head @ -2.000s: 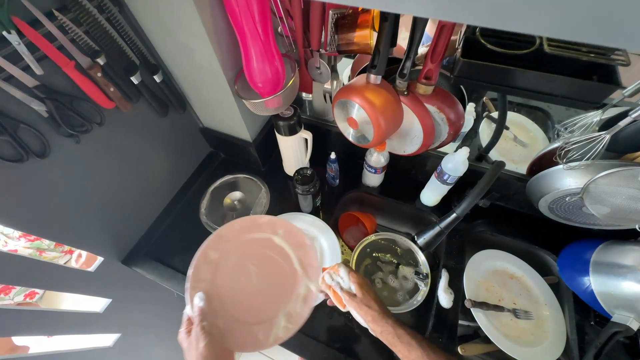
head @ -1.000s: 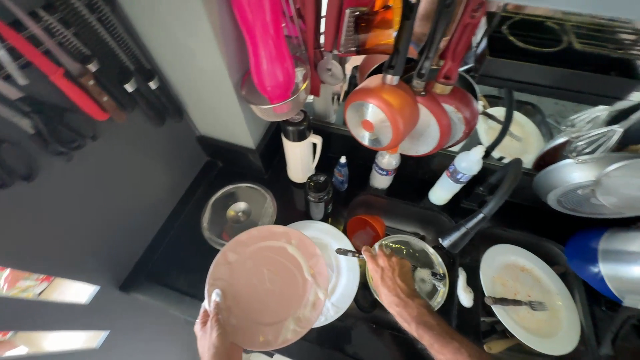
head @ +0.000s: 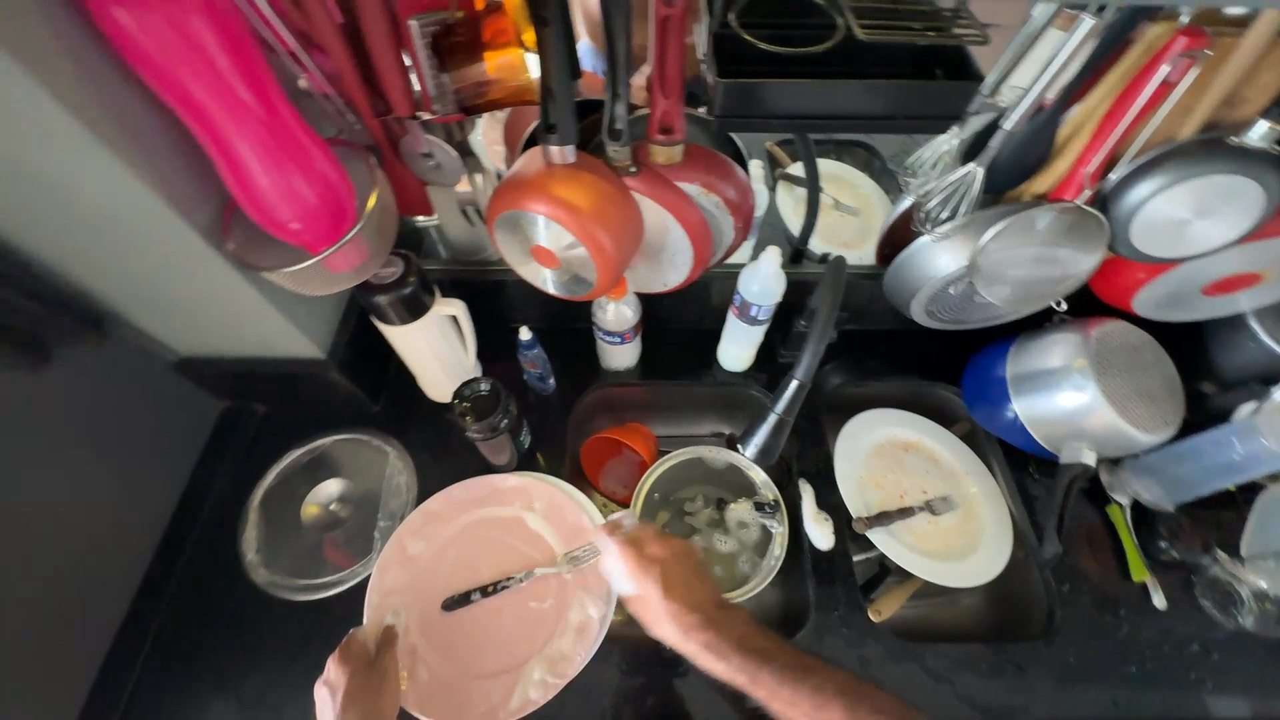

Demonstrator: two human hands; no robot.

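Note:
My left hand (head: pixel 362 675) grips the lower left rim of a soapy pink plate (head: pixel 480 640), which overlaps a white plate behind it. A dark-handled fork (head: pixel 515 578) lies across the pink plate, its tines at my right hand (head: pixel 645 565). That hand is blurred and has something whitish in or on its fingers; whether it grips the fork cannot be told. Right beside it is a pot (head: pixel 710 520) of cloudy, foamy water in the left basin, under the faucet (head: pixel 790 390). An orange bowl (head: pixel 617 462) stands behind the pot.
An oval white plate (head: pixel 925 480) with a fork rests over the right basin. A glass lid (head: pixel 328 515) lies at left. A thermos (head: pixel 420 330), a black jar (head: pixel 490 420) and bottles (head: pixel 618 330) stand behind. Pans (head: pixel 565 220) hang above; a blue-and-silver pot (head: pixel 1085 390) is at right.
The dark-handled fork, held by my right hand over the pot a second ago, now lies over the pink plate. My right hand has moved left to the plate's edge. The orange sponge seen earlier is not visible.

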